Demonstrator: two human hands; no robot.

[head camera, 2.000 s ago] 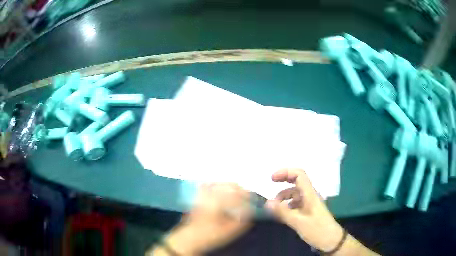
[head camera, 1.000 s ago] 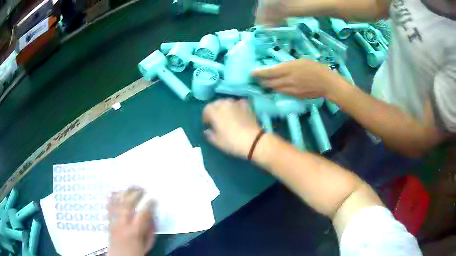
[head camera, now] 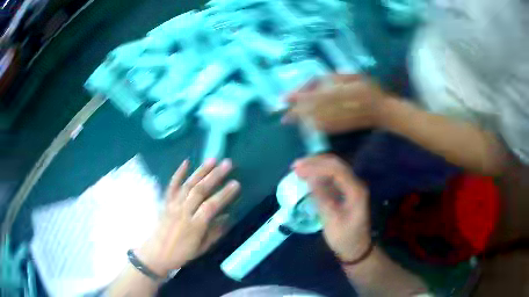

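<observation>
My right hand [head camera: 339, 206] holds a turquoise handheld fan [head camera: 255, 246] by its round head, at the table's near edge. The fan's handle points down to the left and a dark spot shows on it near the head. My left hand [head camera: 197, 212] is open and empty, fingers spread, over the right edge of the white sheets [head camera: 98, 217]. Faint grey printing shows on the left part of the sheets. The frame is blurred.
A large heap of turquoise fans [head camera: 226, 58] lies ahead on the dark green table. Another person's hand [head camera: 342, 104] reaches to its near edge from the right. A red stool [head camera: 475, 212] stands at the right. A few turquoise fans [head camera: 14, 267] show at the far left.
The view has swung further right. My right hand has come back from the heap towards me with a fan. My left hand has lifted off the sheets and moved right, fingers spread.
</observation>
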